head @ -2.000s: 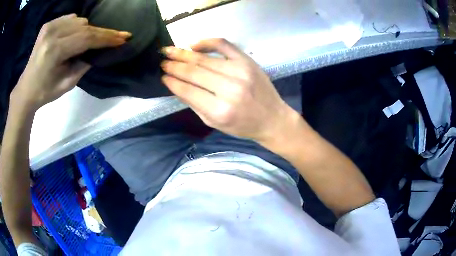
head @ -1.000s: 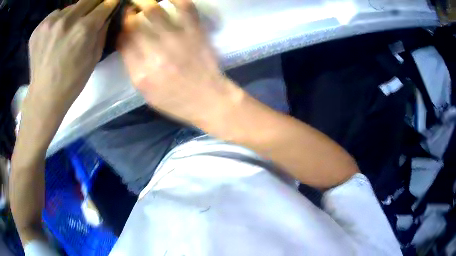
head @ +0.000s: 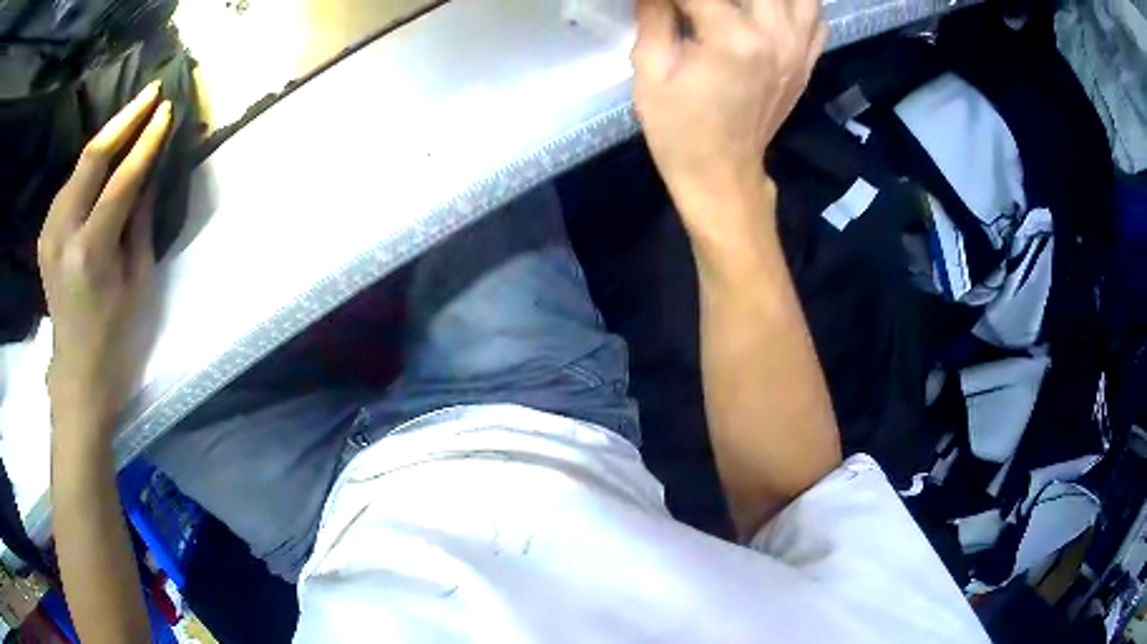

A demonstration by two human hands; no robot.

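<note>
The black garment cloth (head: 63, 138) lies bunched at the upper left of the white table. My left hand (head: 107, 239) rests on its right edge with the fingers extended; whether it grips the cloth is not clear. My right hand (head: 723, 76) is at the table's front edge at the top of the picture, away from the black cloth. Its fingers are bent and partly cut off by the picture's edge, and what they touch is hidden. A pale, thin piece (head: 601, 15) lies just left of my right hand.
The yellowish machine plate (head: 283, 50) is set in the white table (head: 415, 145), with a dark gap along its edge. Black and white fabric pieces (head: 1000, 403) are heaped below the table at right. Part of a blue basket (head: 161, 522) shows below at left.
My hands have moved apart. My right hand has left the black cloth and moved right to the table edge. My left hand is on the cloth at left. The view has shifted.
</note>
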